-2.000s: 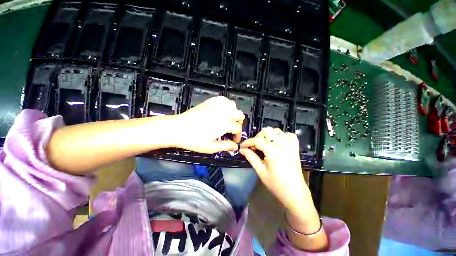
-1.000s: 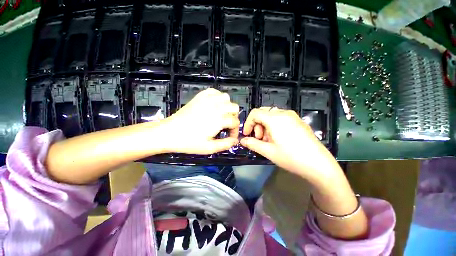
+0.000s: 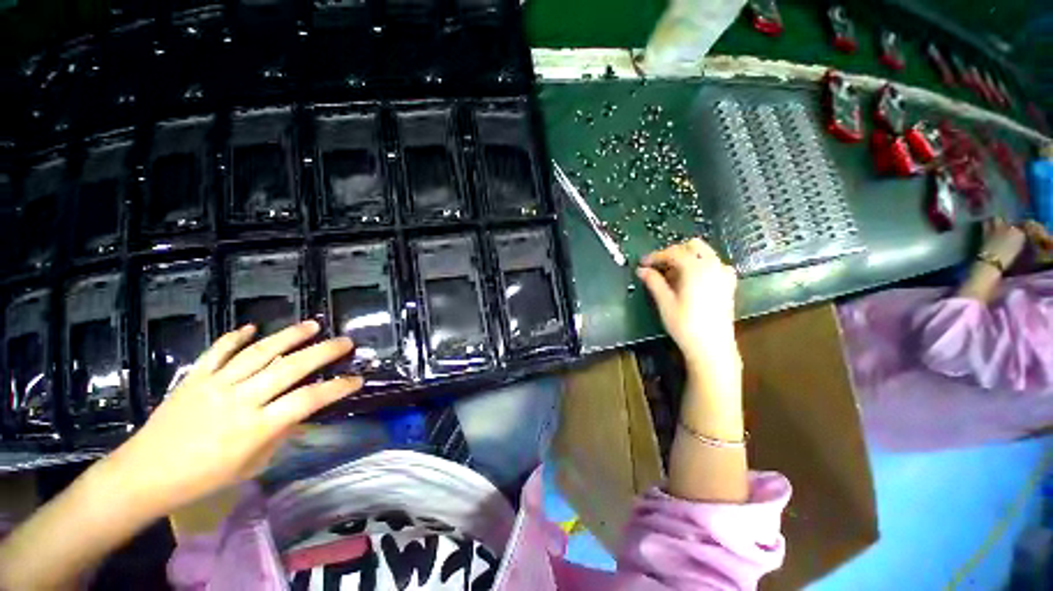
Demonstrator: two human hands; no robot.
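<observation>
The black blister tray lies on the bench with phone housings in its front-row pockets. My left hand rests flat with fingers spread over the tray's front row, holding nothing. My right hand is over the green bench at the near edge of the loose small components, its thumb and index fingertips close together. Whether a part is between them is too small to tell. Silvery tweezers lie between the tray and the components.
A clear component tray lies right of the loose parts. Red-edged fixtures are piled further right. A neighbour's hands and pink sleeves are at the far right. An open cardboard carton is below the bench edge.
My hands have parted from their pinch over the tray's front row. My left hand has opened onto the tray, and my right hand has moved right to the loose components. The view has shifted right.
</observation>
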